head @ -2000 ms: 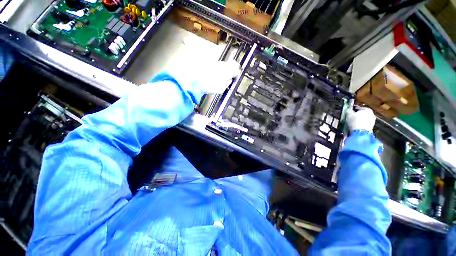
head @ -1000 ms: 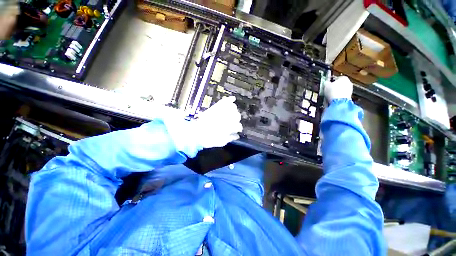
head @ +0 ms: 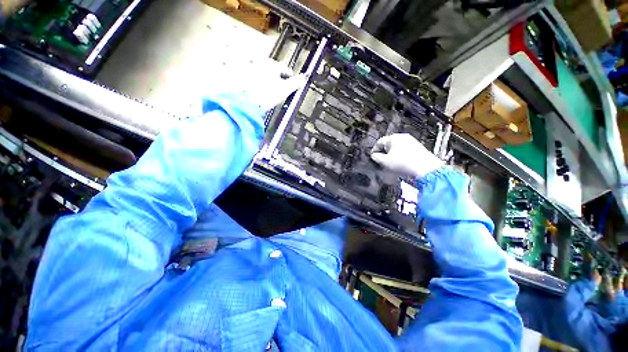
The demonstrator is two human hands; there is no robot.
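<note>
A dark carrier with many cut-outs lies on the conveyor in front of me, with no green board in it. My left hand, in a white glove, is at the carrier's left side rail; its fingers reach the rail and their grip is unclear. My right hand, in a white glove, is over the right half of the carrier with its fingers curled; whether it holds anything small cannot be told.
A loaded green board is at the upper left, another at the right. A silver conveyor edge runs along the front. A brown carton is on the shelf. Another person's sleeve shows at the lower right.
My right hand has moved from the carrier's right edge to over its surface. My left hand moved from the rail to the front part of the carrier, then back to the left rail.
</note>
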